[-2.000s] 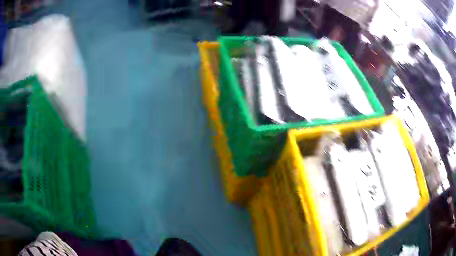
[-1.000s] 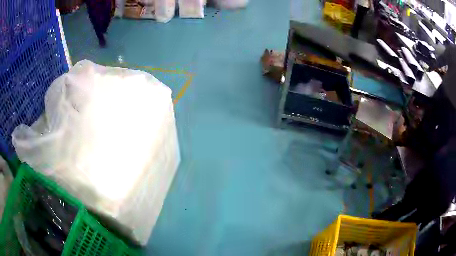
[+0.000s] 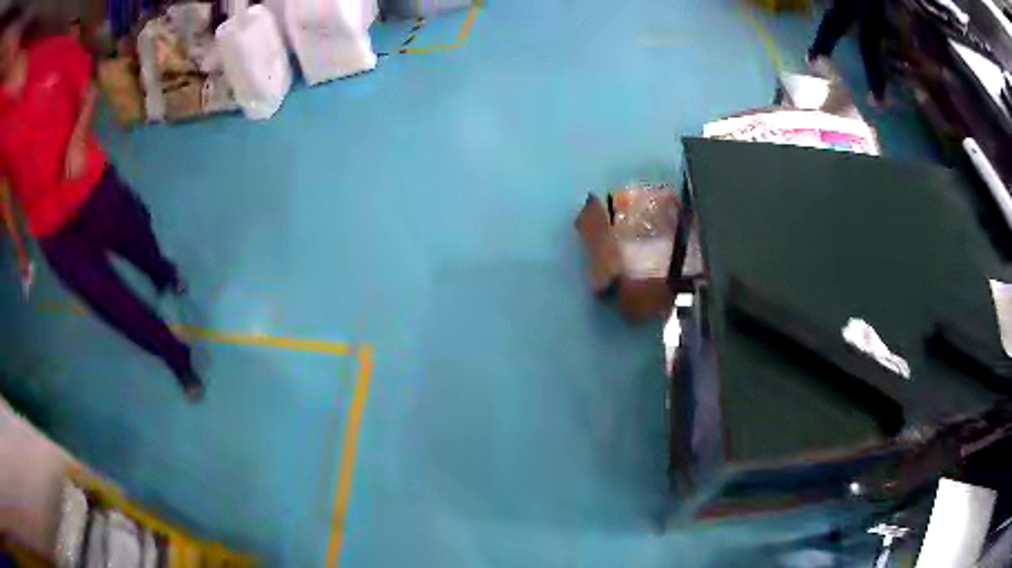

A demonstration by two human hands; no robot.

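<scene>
Neither of my hands is in the picture. A dark green-topped table (image 3: 821,244) stands at the right, nearest in front of me. A long slim black part (image 3: 816,353) lies slantwise on it. A small crumpled white piece (image 3: 876,345) lies just behind that part. Another dark part (image 3: 968,355) lies near the table's right side, blurred. What the white piece is, I cannot tell.
A person in a red top (image 3: 50,133) is at the left on the blue floor. An open cardboard box (image 3: 638,294) stands against the table's left side. Yellow lines (image 3: 353,444) mark the floor. White wrapped bundles (image 3: 324,39) stand at the back. A yellow crate (image 3: 200,551) shows at the lower left.
My view has moved forward across the floor. The green-topped table and cardboard box appear nearer and larger. The large white bundle and green crate have left the view, and the person in red has come into view.
</scene>
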